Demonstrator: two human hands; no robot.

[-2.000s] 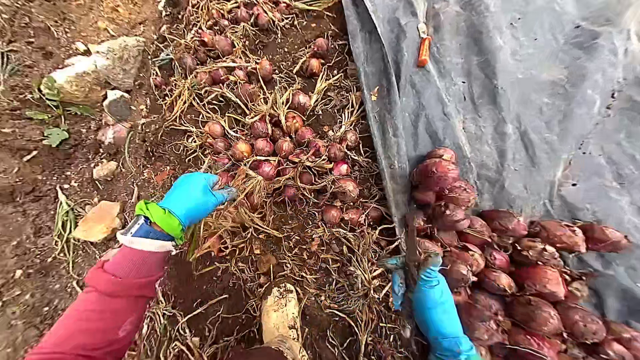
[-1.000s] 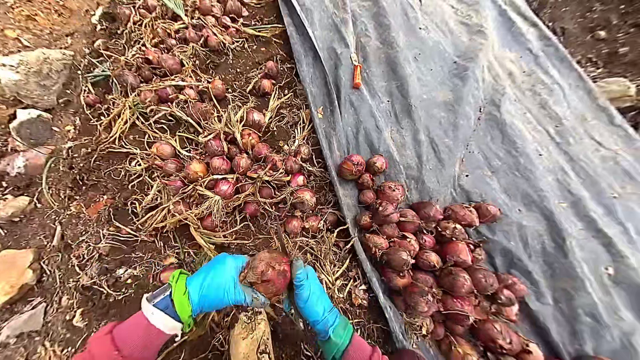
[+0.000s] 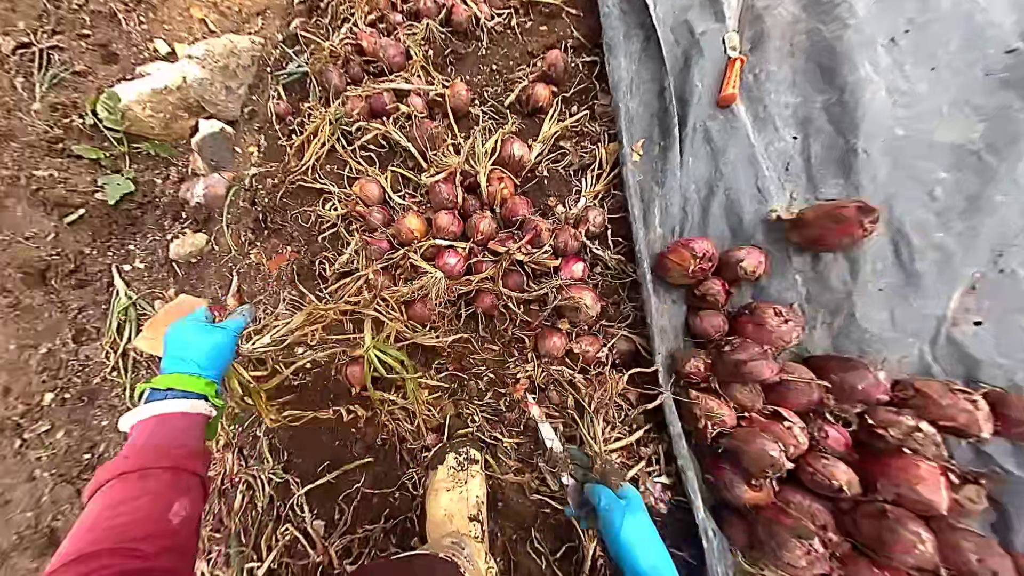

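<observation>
My left hand (image 3: pixel 200 346), in a blue glove, is at the left over dried onion leaves (image 3: pixel 276 352), beside a flat tan stone (image 3: pixel 164 322); whether its fingers grip a leaf is unclear. Low in the view, my right hand (image 3: pixel 626 524), also gloved, holds a tool with a narrow metal blade (image 3: pixel 548 432), its handle mostly hidden. Between the hands, red onions (image 3: pixel 448 226) with dry tops and roots lie on the soil. A pile of larger red onions (image 3: pixel 800 448) rests on the grey plastic sheet (image 3: pixel 904 136). One blurred onion (image 3: pixel 834 226) is just above the pile in view.
An orange-handled tool (image 3: pixel 730 80) lies on the sheet near the top. Pale rocks (image 3: pixel 188 88) and a small green plant (image 3: pixel 116 186) are at the upper left. A muddy boot (image 3: pixel 458 504) stands at the bottom centre.
One second ago my hands were together at an onion; now they are apart, the left one out to the left. A blurred onion has appeared over the sheet above the pile.
</observation>
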